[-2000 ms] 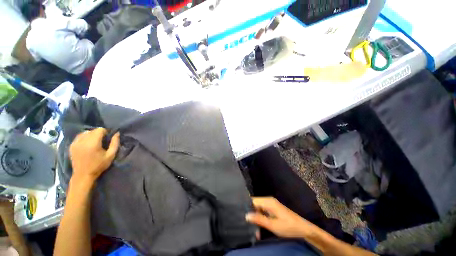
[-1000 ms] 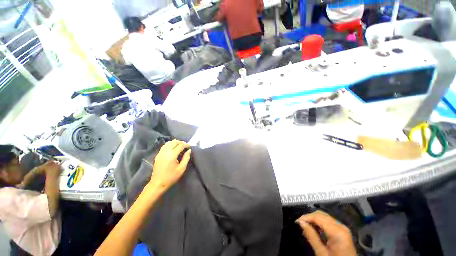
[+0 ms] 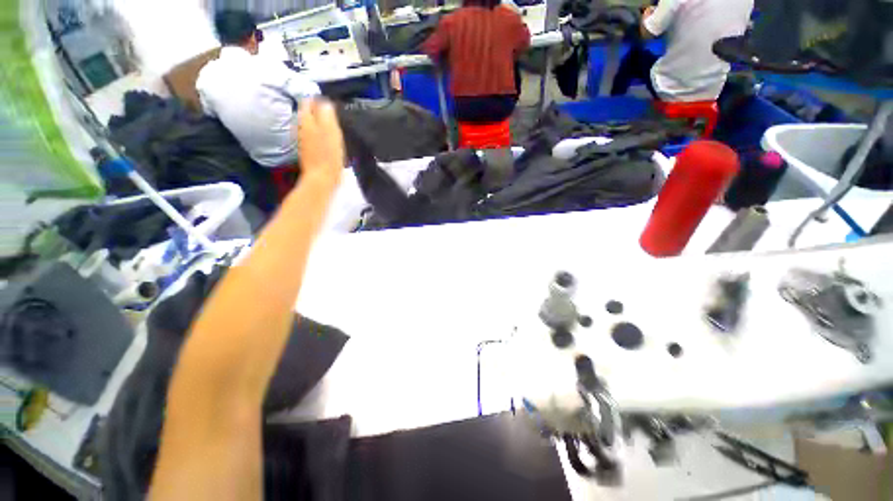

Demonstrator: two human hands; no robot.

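Observation:
My left hand (image 3: 321, 137) is reached far forward over the back of the machine table, blurred. A dark strip of cloth (image 3: 377, 186) runs beside its fingers down to a dark cloth heap (image 3: 548, 181); whether the fingers grip it is unclear. My right hand is not in view. A dark garment (image 3: 441, 460) lies over the table's front edge, with its folds bunched at the left, partly behind my left forearm. Its right edge lies near the presser foot and needle area (image 3: 592, 431) of the white sewing machine (image 3: 685, 367).
A red thread cone (image 3: 688, 196) stands behind the machine, with a grey cone (image 3: 739, 230) beside it. Dark snips (image 3: 759, 458) and a tan piece (image 3: 832, 465) lie at lower right. A grey machine part (image 3: 64, 328) is at left. Several people work at the back.
The view has swung up and forward. My left hand has left the garment and moved away from me to the back of the table. My right hand has gone out of view.

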